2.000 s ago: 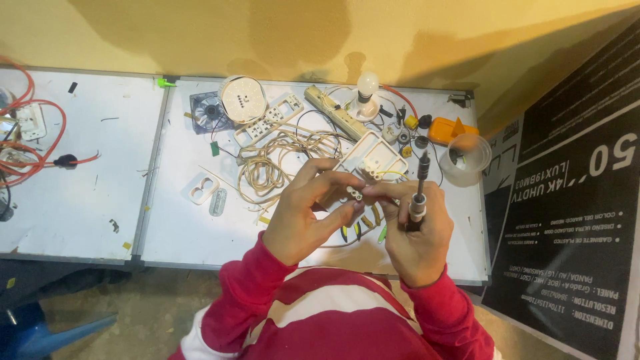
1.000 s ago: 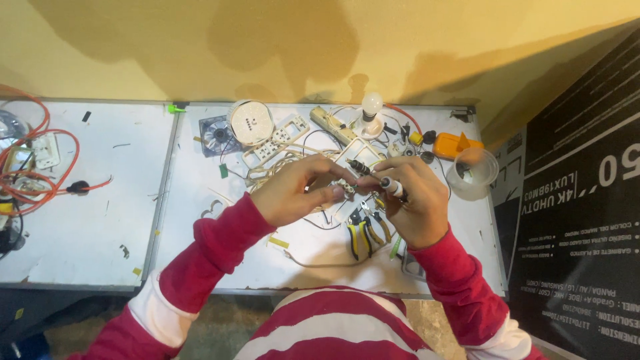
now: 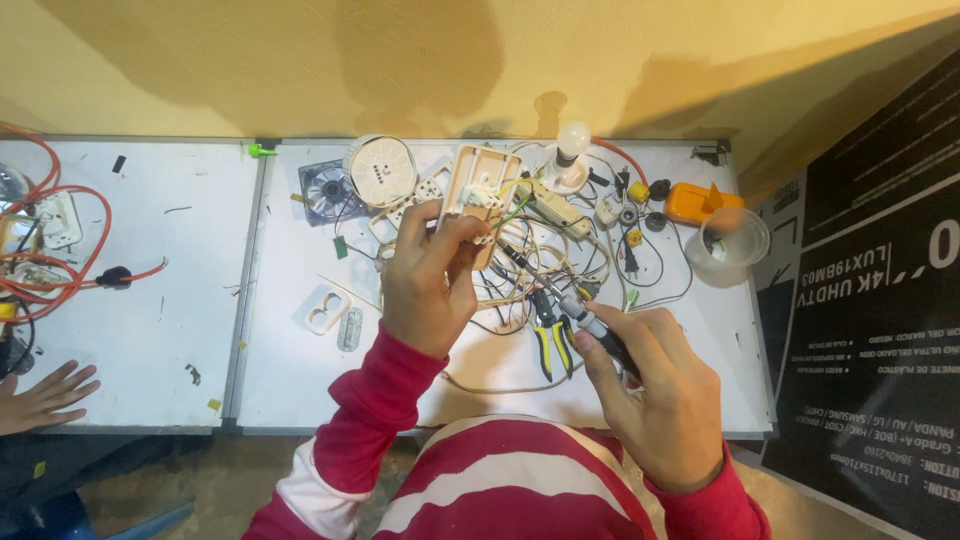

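My left hand [image 3: 435,277] grips a cream plastic electrical box [image 3: 504,166], raised over the table, with white terminals [image 3: 481,196] inside. Yellow and green wires [image 3: 514,214] come out of it at the right. My right hand [image 3: 652,375] holds a screwdriver [image 3: 574,307] with a grey and black handle, its shaft slanting up and left toward the box's lower edge. Whether the tip touches the box, I cannot tell. Yellow-and-black pliers [image 3: 551,345] lie on the table between the hands, below a tangle of beige cable [image 3: 551,251].
Behind stand a light bulb [image 3: 574,140] in a white holder, a round LED lamp [image 3: 381,171] and a small fan [image 3: 327,190]. An orange case [image 3: 701,202] and clear tub [image 3: 729,240] sit right. Another person's hand [image 3: 49,397] rests at the left table's edge, near red cable [image 3: 105,225].
The cream box, on the table two seconds ago, is now raised in my left hand. The screwdriver has swung so its shaft points up-left. Another person's hand has appeared at the left.
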